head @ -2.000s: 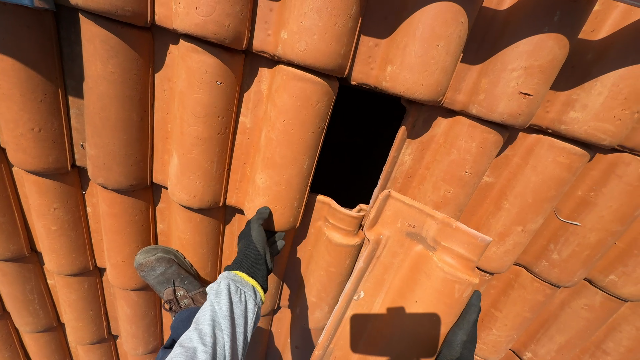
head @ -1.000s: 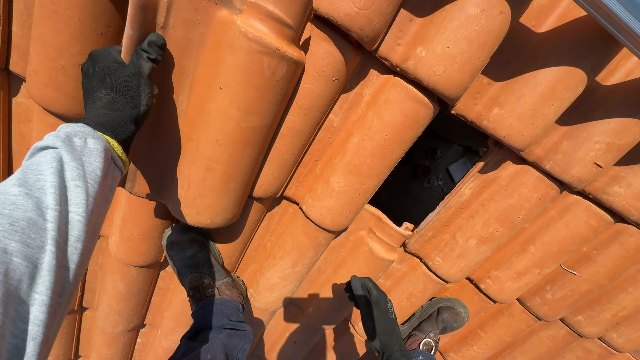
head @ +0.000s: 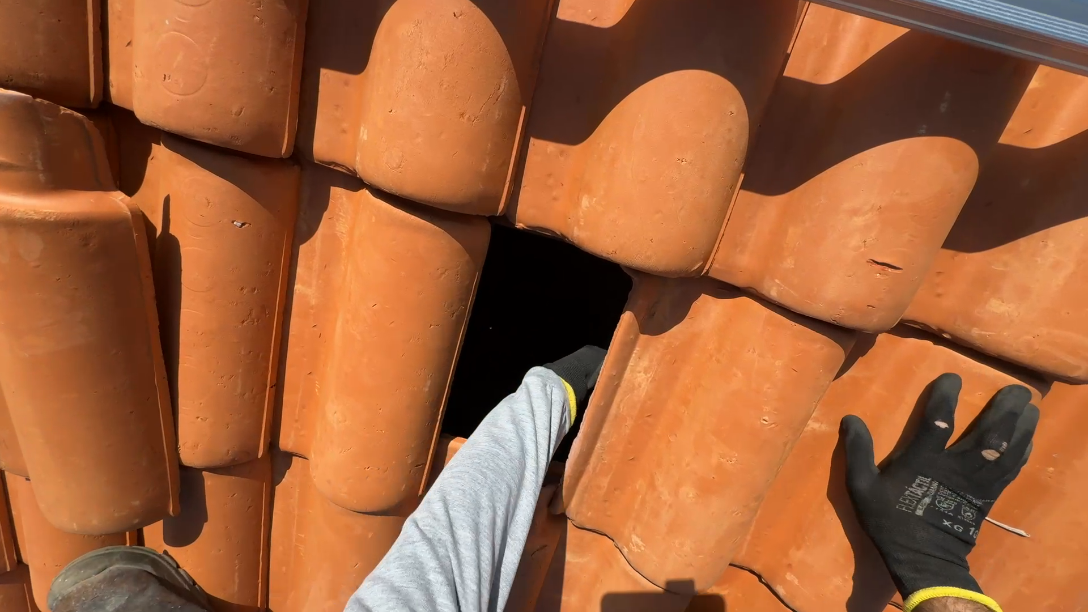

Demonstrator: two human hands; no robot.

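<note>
My left hand (head: 580,372), in a black glove with a yellow cuff below a grey sleeve, reaches into the dark opening in the clay tile roof. Its fingers are hidden under the left edge of a clay roof tile (head: 705,416) on the right of the gap. My right hand (head: 943,476), in a worn black glove with small holes, rests spread on another roof tile (head: 816,476) at the right. A loose clay roof tile (head: 76,340) lies on top of the laid tiles at the far left.
A shoe (head: 123,582) stands on the tiles at the lower left. Rows of overlapping clay tiles (head: 391,357) surround the opening. A metal-framed panel (head: 1003,21) crosses the top right corner, casting shadow below it.
My left hand has let go of the loose tile at the left and moved into the opening. My right hand has come to rest on the tiles at the right.
</note>
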